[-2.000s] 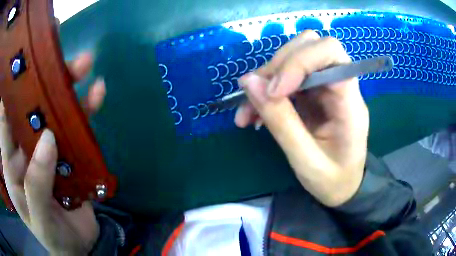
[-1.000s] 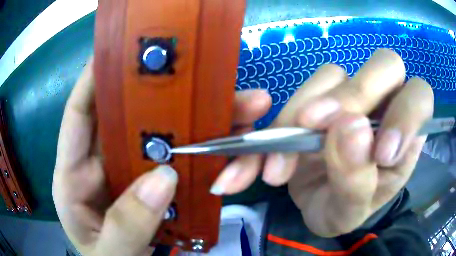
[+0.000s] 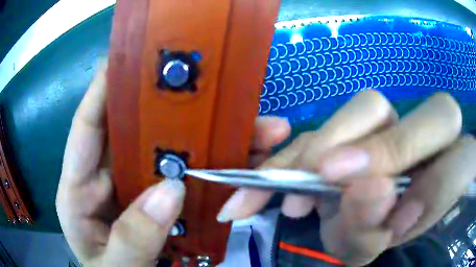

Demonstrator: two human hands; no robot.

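My left hand (image 3: 86,193) holds a reddish-brown housing (image 3: 182,120) upright, its thumb just below a round silver post (image 3: 171,165) in a black cutout. My right hand (image 3: 365,177) holds silver tweezers (image 3: 271,180). Their tip is at the right edge of that post; a thin ring seems to lie around the post, but I cannot tell for sure. Another post (image 3: 176,73) sits above it and one (image 3: 178,228) below, partly hidden by the thumb. Silver rounds show at the housing's lower end.
A blue sheet (image 3: 355,107) with rows of thin silver C-shaped rings lies behind on the dark green mat (image 3: 57,114). Another reddish-brown housing (image 3: 11,193) lies at the far left. A white band curves along the far edge. My dark sleeve shows at lower right.
Two seconds ago the tweezers were over the blue sheet. My left hand has brought the housing to the centre, and the tweezers have come to its post. Since one second ago both have shifted slightly.
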